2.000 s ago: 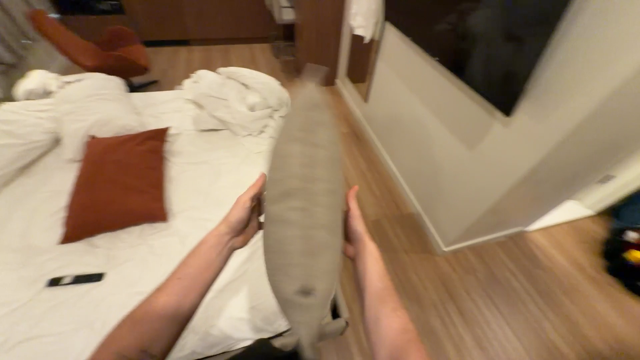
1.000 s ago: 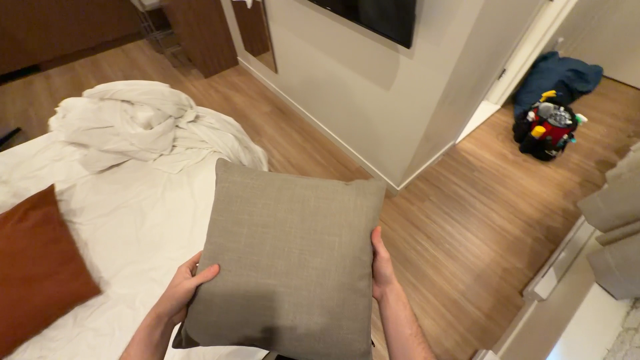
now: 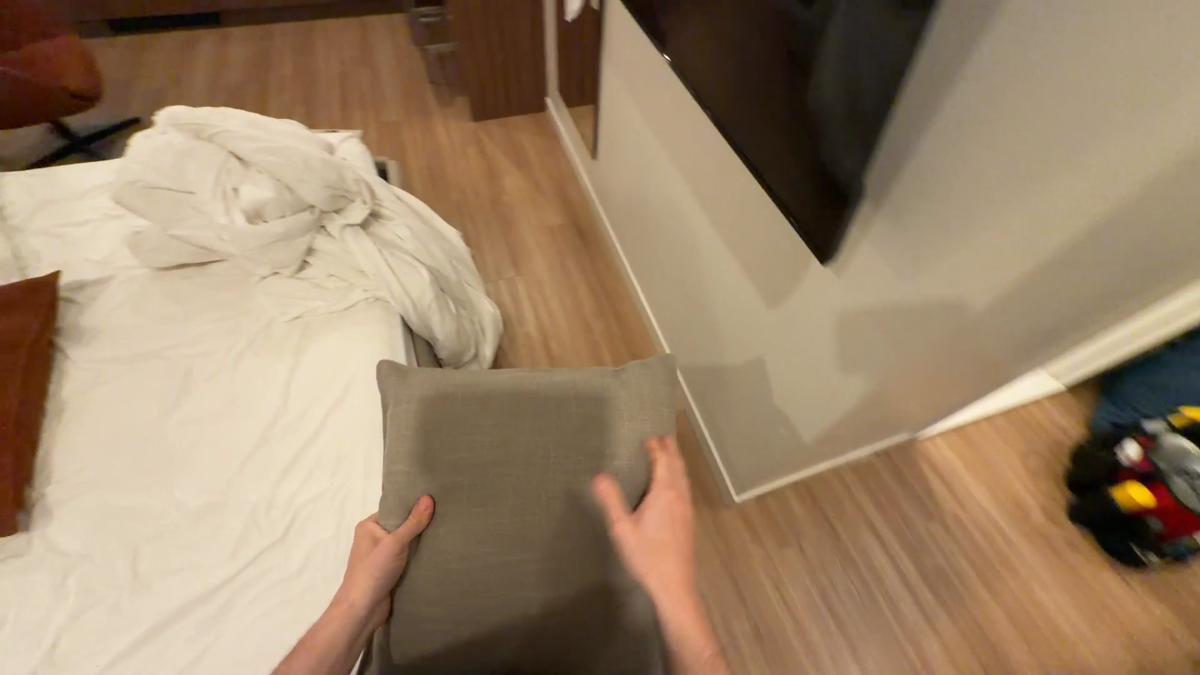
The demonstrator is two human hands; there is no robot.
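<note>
A grey-brown fabric cushion (image 3: pixel 516 487) is in front of me, beside the bed's edge. My left hand (image 3: pixel 380 553) grips its left edge, thumb on the face and fingers behind. At the right edge, my right hand (image 3: pixel 652 525) touches the cushion with thumb and fingers apart; whether it grips is unclear. The bed (image 3: pixel 206 422) with a white sheet lies to the left, and a rust-red cushion (image 3: pixel 23 394) rests on it, cut off by the frame. A crumpled white duvet (image 3: pixel 272 206) is heaped at the bed's far corner. The cushion's lower end is out of view.
A wall-mounted television (image 3: pixel 778 103) hangs on the pale wall (image 3: pixel 731 281) at right. Wood floor (image 3: pixel 525 244) runs between bed and wall. A red swivel chair (image 3: pixel 47 75) stands back left. A bag with mixed items (image 3: pixel 1148 487) lies on the floor at far right.
The grey-brown cushion, edge-on two seconds ago, now shows its broad face. Since one second ago, my right hand's thumb has come to the cushion's front. The view has turned back left.
</note>
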